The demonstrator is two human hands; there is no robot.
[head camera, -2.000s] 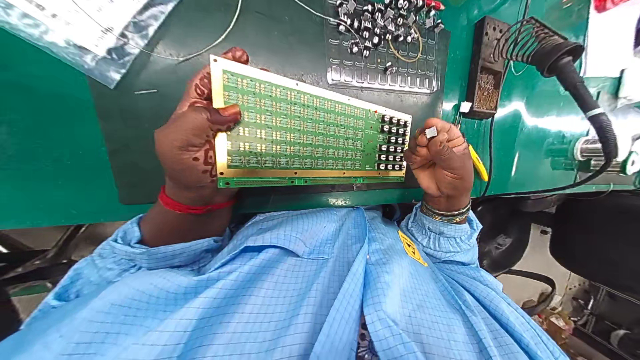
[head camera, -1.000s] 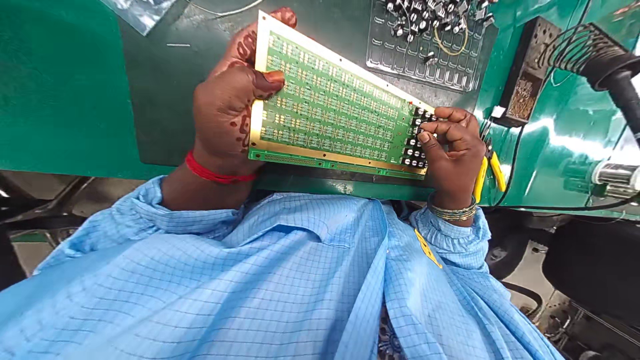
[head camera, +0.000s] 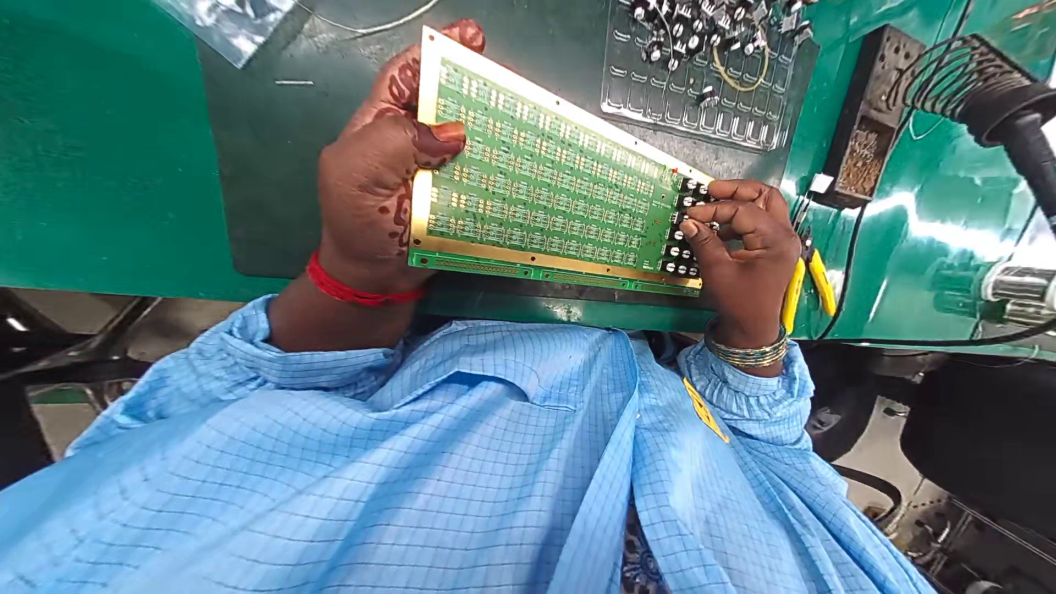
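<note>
A green circuit board (head camera: 544, 181) with gold-coloured edge strips is held up, tilted, above a dark mat. My left hand (head camera: 379, 157) grips its left end, thumb on the face and fingers behind. Black-and-silver cylindrical components (head camera: 678, 268) stand in rows at the board's right end. The fingertips of my right hand (head camera: 742, 247) are at these components, with thumb and index finger close together; whether they pinch one of them cannot be told. The fingers partly hide the rows there.
Behind the board, a clear plastic tray (head camera: 693, 111) holds a heap of loose components (head camera: 685, 33). To the right are yellow-handled pliers (head camera: 808, 285), a soldering iron holder (head camera: 866, 124) and a black cable. A clear plastic bag (head camera: 235, 25) lies at the back left.
Two seconds ago my right hand held a small silver-topped part off the board's right edge; its fingertips are now over the component rows. My left hand keeps its hold. The view has shifted.
</note>
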